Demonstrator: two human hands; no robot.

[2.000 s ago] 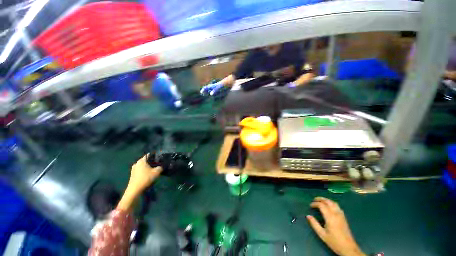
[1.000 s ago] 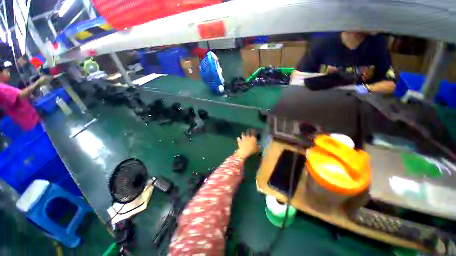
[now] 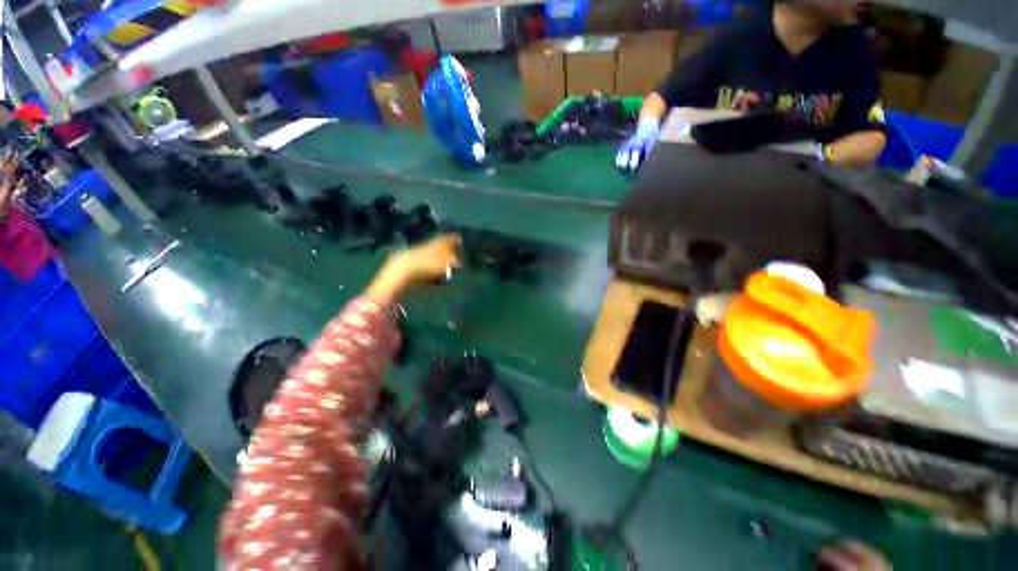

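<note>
My left hand [image 3: 429,259], in a patterned red sleeve, is stretched out over the green bench at the near end of a row of black adapters [image 3: 346,214]. It is blurred, and I cannot tell if its fingers hold anything. My right hand [image 3: 854,555] shows only as a blurred piece at the bottom edge, right of centre. A pile of black adapters and cables [image 3: 430,429] lies on the bench beside my left forearm, which hides part of it.
An orange-lidded bottle [image 3: 795,340], a black phone [image 3: 651,348] and a silver-grey instrument [image 3: 938,385] stand on a wooden board at right. A black case [image 3: 726,218] is behind. A small fan [image 3: 266,379] is left. A person [image 3: 781,78] sits across; a blue stool [image 3: 117,457] stands lower left.
My left hand has moved left, from beside the board to the adapter row. My right hand has come into view at the bottom edge. The view has shifted slightly.
</note>
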